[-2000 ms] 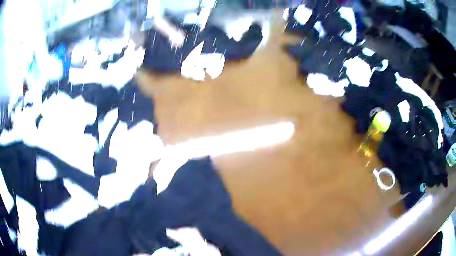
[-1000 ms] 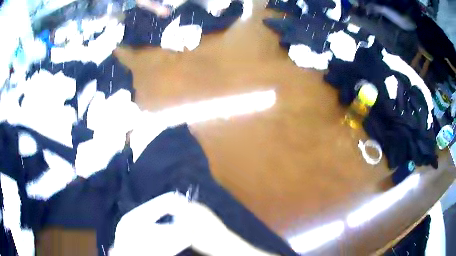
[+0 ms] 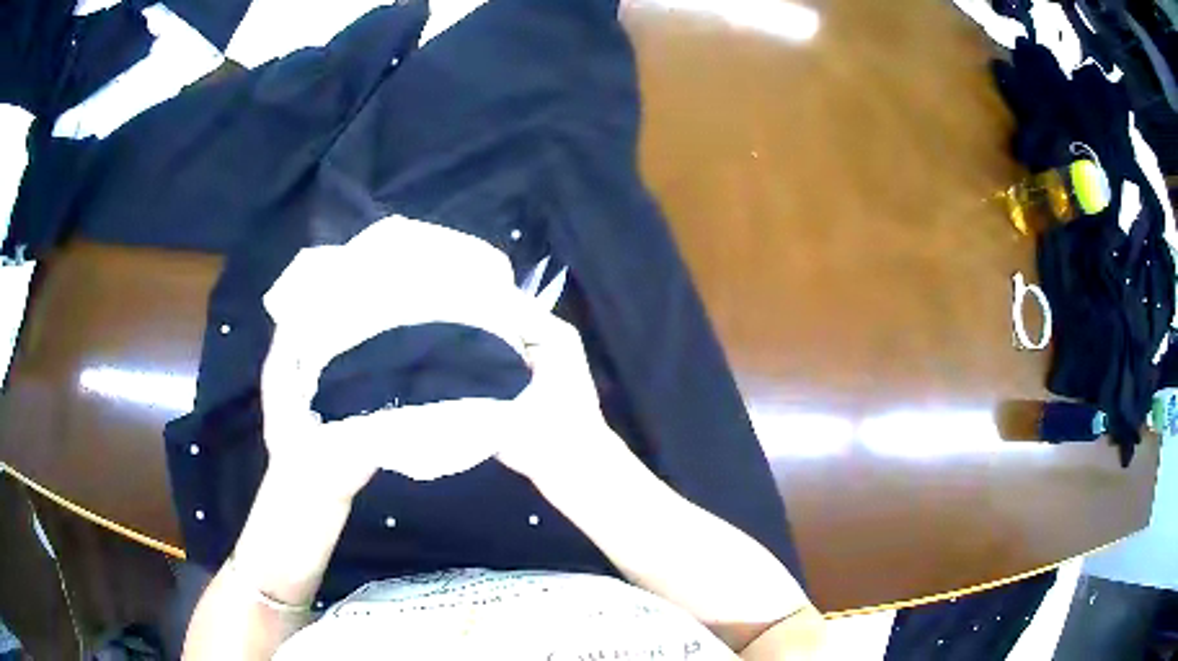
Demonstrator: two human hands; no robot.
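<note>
A black top (image 3: 517, 116) with small white dots lies spread in front of me, one sleeve out to the left. Its white collar (image 3: 401, 265) forms a ring around a dark oval opening. My left hand (image 3: 304, 433) holds the collar's left side. My right hand (image 3: 562, 387) holds its right side. Both hands are overexposed and blend with the white cloth, so the fingers are hard to tell. Pale pointed tips, which look like thread snips (image 3: 545, 284), stick out above my right hand; their handle is hidden.
The glossy brown table (image 3: 840, 258) has a curved yellowish edge. At right are an amber bottle (image 3: 1057, 198) with a yellow-green cap, a white ring (image 3: 1031, 313), a dark thread cone (image 3: 1072, 422) and a dark garment pile (image 3: 1105, 278). More black and white garments (image 3: 155, 71) lie at upper left.
The view has tilted down and shifted left. Both my hands now show at the collar, which has become an open ring. The black top lies more centrally in view.
</note>
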